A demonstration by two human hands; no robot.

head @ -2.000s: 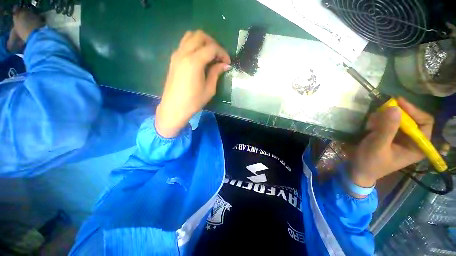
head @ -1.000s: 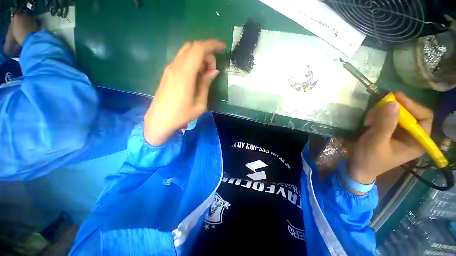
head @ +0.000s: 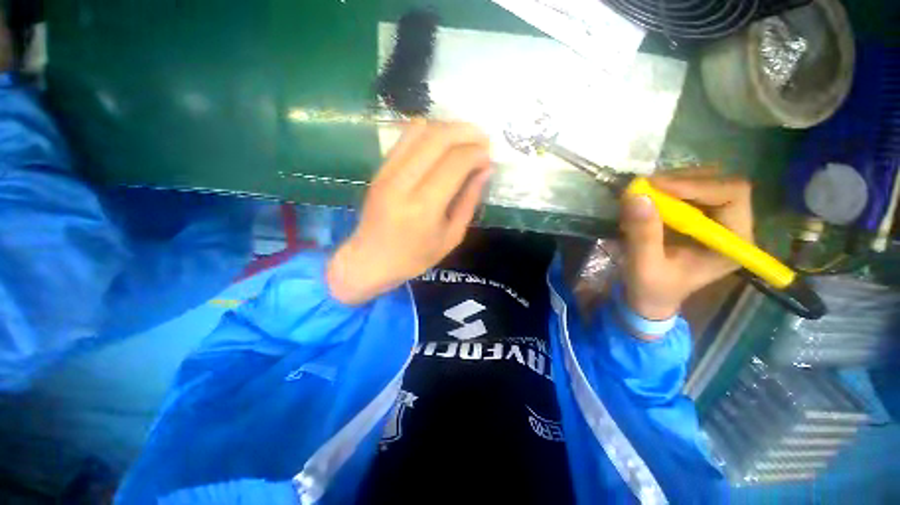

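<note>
My right hand (head: pixel 681 227) holds the yellow soldering iron (head: pixel 711 232) like a pen. Its thin metal tip points left and reaches the small silvery pile (head: pixel 528 133) on the pale work pad (head: pixel 632 99). My left hand (head: pixel 419 207) is over the pad's lower left part, with bent fingers close to the iron's tip. Its fingertips are blurred, and I cannot tell if they hold anything. A dark bristly bundle (head: pixel 410 64) lies at the pad's left edge, just above my left hand.
A beige pot (head: pixel 730 79) with silvery scraps stands at the upper right, beside a black fan guard (head: pixel 681 12). A white strip (head: pixel 592 25) lies above the pad. A blue station (head: pixel 868 128) and clear ridged trays (head: pixel 789 424) are at the right. Another person's blue sleeve (head: pixel 49 227) is at the left.
The iron's tip has moved from the pad's right side to the silvery pile. My left hand has moved from left of the pad onto its lower left part. The whole view has shifted.
</note>
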